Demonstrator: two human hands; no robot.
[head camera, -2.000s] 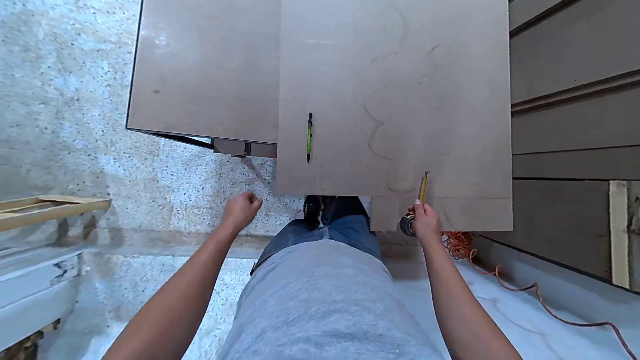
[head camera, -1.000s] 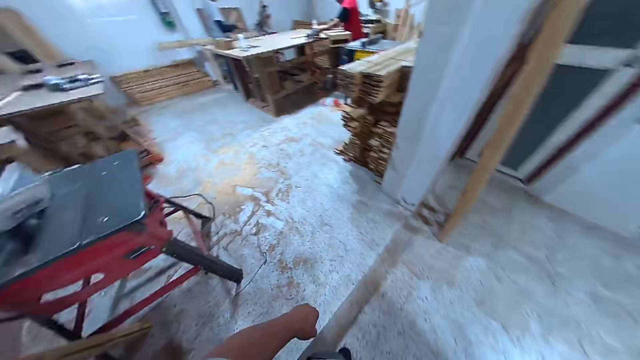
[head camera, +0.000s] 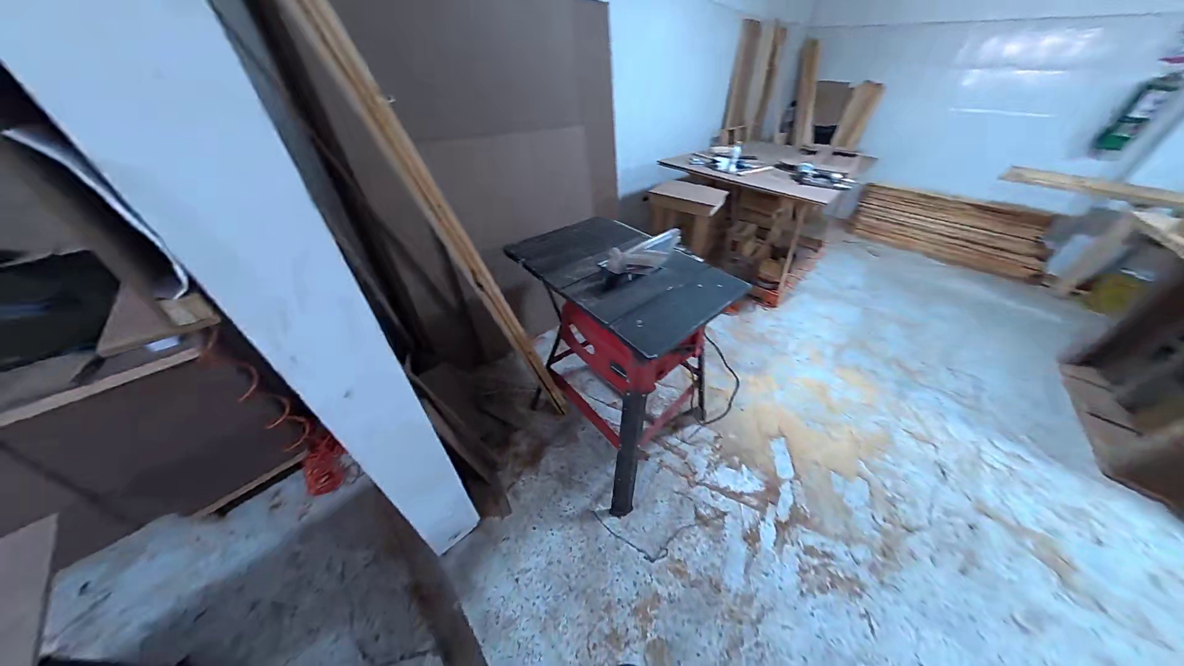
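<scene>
Neither my left hand nor my right hand is in the head view. Near the middle stands a table saw (head camera: 680, 301) with a black top and a red base on legs. Its clear blade guard (head camera: 647, 252) sticks up from the top, and a black cable (head camera: 733, 388) hangs down to the floor beside it. Behind the saw, a wooden workbench (head camera: 786, 183) bears tools and small items that are too blurred to name.
A white pillar (head camera: 277, 277) slants down at the left, with a coiled orange air hose (head camera: 322, 462) by it. Long boards (head camera: 416, 176) lean beside brown sheets (head camera: 509, 166). Stacked planks (head camera: 953, 231) lie by the far wall. Sawdust (head camera: 805, 425) and scraps cover the floor.
The view has swung from the panels to the workshop floor and table saw. My hands have left the view; two seconds ago the right one held a tape measure.
</scene>
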